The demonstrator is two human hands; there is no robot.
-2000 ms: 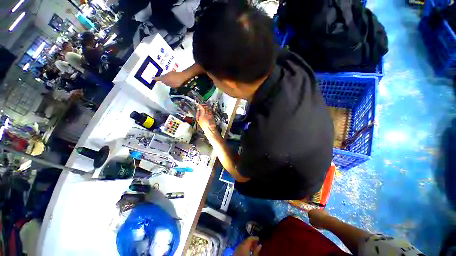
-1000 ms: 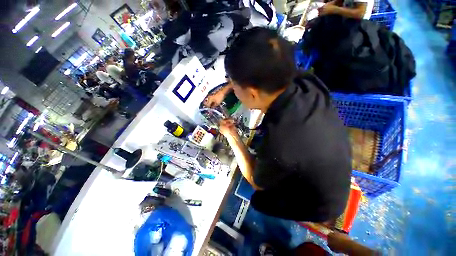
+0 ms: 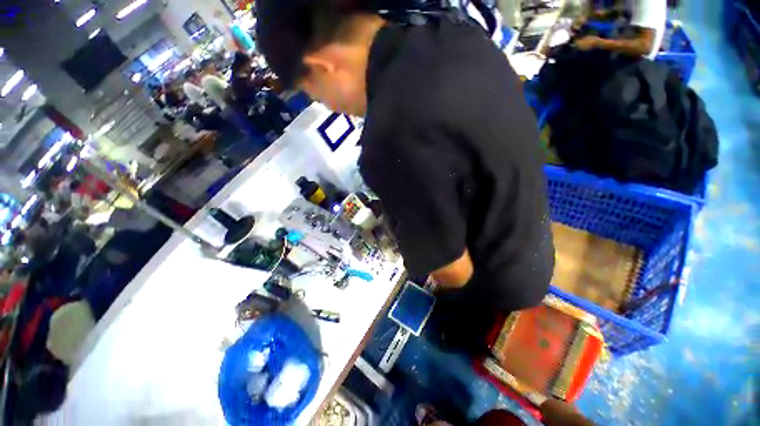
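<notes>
My right hand (image 3: 563,413) is dark, blurred and cut off by the bottom edge, at the near rim of the red-orange stool (image 3: 546,349); its fingers cannot be made out. My left hand is out of the picture. The stool has a slatted seat. The open blue plastic bag (image 3: 271,374) holds small white bags and sits on the white table (image 3: 158,333). The button sewing machine (image 3: 321,241) shows metal plates and light-blue parts. The control box (image 3: 321,137) stands behind it, partly hidden by the person in black.
A person in black (image 3: 458,158) bends over the table. A blue crate (image 3: 675,274) stands at the right, with dark cloth (image 3: 633,125) behind it. A black bottle (image 3: 311,190), a keypad (image 3: 357,210) and a small dark tool (image 3: 326,315) are on the table. The floor is blue.
The person in black has moved nearer and bends lower, now hiding the feeder. More of the stool seat shows. My left hand, seen two seconds ago, has gone out of the picture.
</notes>
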